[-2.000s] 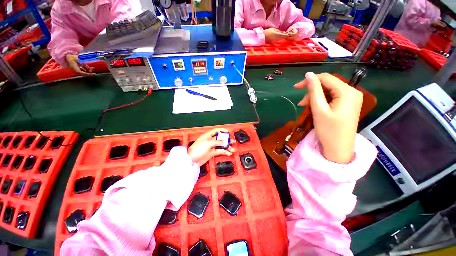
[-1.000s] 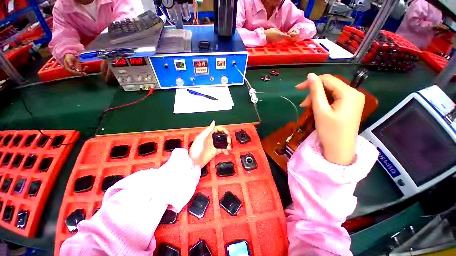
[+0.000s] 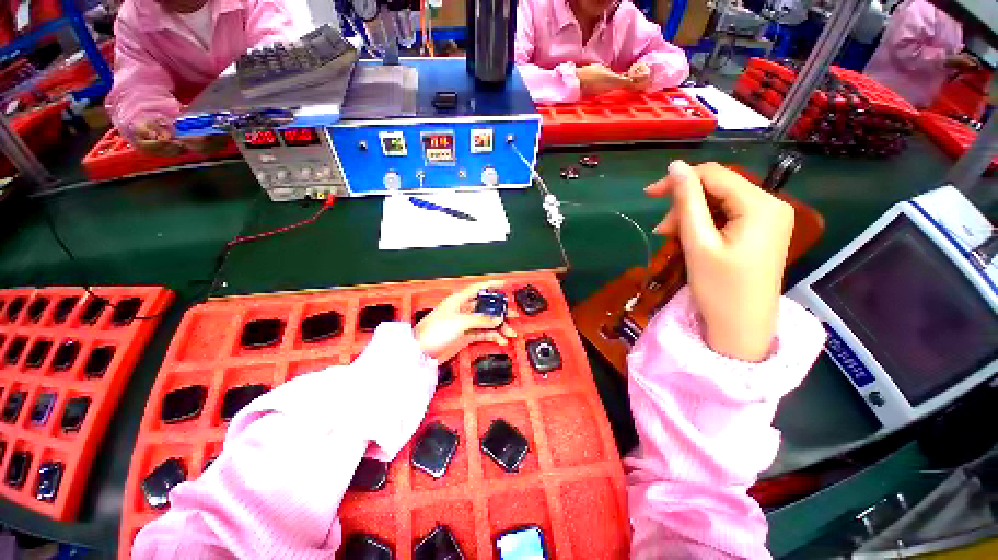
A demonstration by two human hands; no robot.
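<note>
My left hand (image 3: pixel 451 325) holds a small dark smartwatch unit (image 3: pixel 490 304) between thumb and fingers, above the upper right of the red component tray (image 3: pixel 558 421). Several dark watch units lie in the tray's pockets; one at the right (image 3: pixel 543 353) shows its round sensor window, and one at the bottom (image 3: pixel 520 544) is lit pale blue. My right hand (image 3: pixel 735 246) is raised over the orange-brown test fixture (image 3: pixel 808 224), its fingers curled; the hand covers much of the fixture, and I cannot tell whether it grips the lever.
Another watch tray (image 3: pixel 82 438) is at left. Behind are white paper (image 3: pixel 399 232) with a blue pen (image 3: pixel 442 208), a power supply (image 3: pixel 290 173), a blue control box (image 3: pixel 361 164) and a calculator (image 3: pixel 296 60). A screened tester (image 3: pixel 914 295) stands right. People in pink work opposite.
The unit in my left hand showed a bright white-blue face, then a dark face, and is now tilted with a bluish sheen. My right hand has hardly moved.
</note>
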